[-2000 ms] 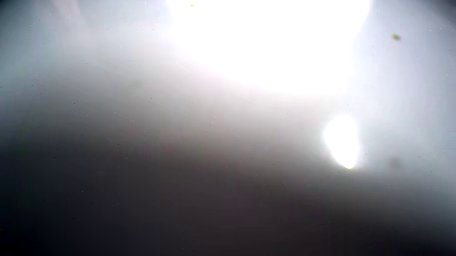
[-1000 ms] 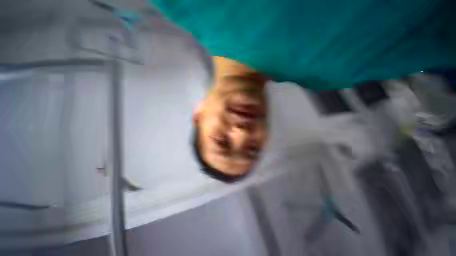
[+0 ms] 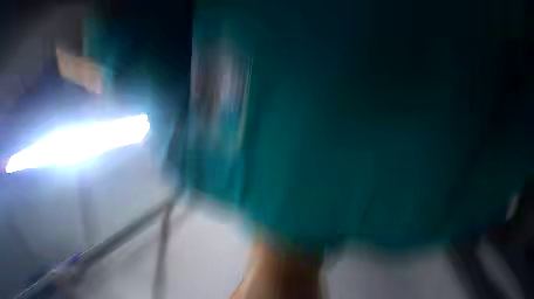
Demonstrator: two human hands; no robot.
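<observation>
The view is badly blurred and upside down. A person in a teal garment [image 3: 351,146] fills most of the picture, very close to the camera. Their neck [image 3: 284,271] shows at the bottom edge, and the head is cut off below it. A small skin-toned patch [image 3: 81,71] shows at the upper left, perhaps part of an arm; whose it is cannot be told. Neither of my hands can be made out. No work object can be made out.
A glaring light tube [image 3: 79,143] is at the left. Dark thin bars [image 3: 123,229] cross a pale ceiling-like surface [image 3: 202,263] at the lower left. Blurred dark shapes stand at the right edge.
The view has swung from white glare to an upside-down person, then closer to that person. The teal garment now covers far more, the face has left the picture, and a light tube has appeared.
</observation>
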